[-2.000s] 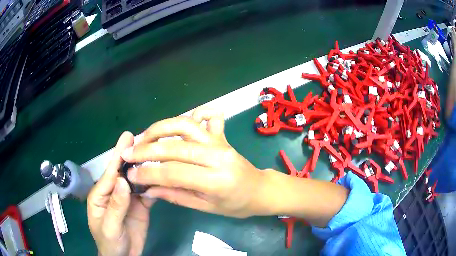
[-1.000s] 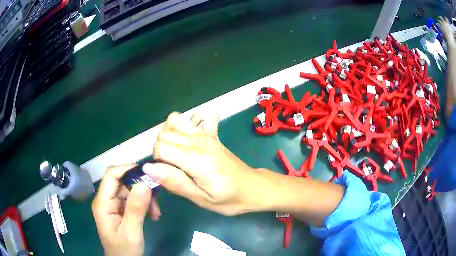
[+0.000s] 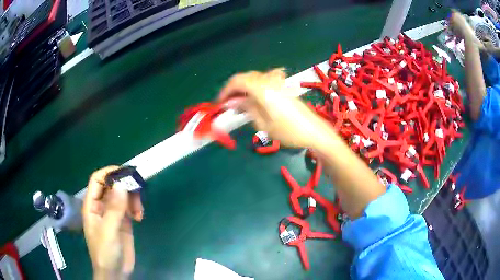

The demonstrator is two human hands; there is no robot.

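Observation:
My left hand (image 3: 112, 219) holds a black device housing (image 3: 125, 178) with a small white patch on it, between thumb and fingers at the lower left. My right hand (image 3: 246, 98), blurred, holds a red spring clamp (image 3: 204, 124) over the white strip. The clamp is apart from the housing; its jaw state is too blurred to tell. A large pile of red clamps (image 3: 392, 109) with white labels lies at the right. Loose clamps (image 3: 299, 235) lie at its near side.
A squat dispenser bottle (image 3: 63, 210) stands left of my left hand, beside white strips (image 3: 54, 249). A white wipe (image 3: 216, 270) lies at the bottom edge. Black trays (image 3: 123, 27) stand at the back. Another person's arm (image 3: 472, 71) reaches in at the right.
My right hand has left the housing and moved up, and now has a red clamp in it. My left hand keeps the housing, slightly further left. The view has shifted slightly.

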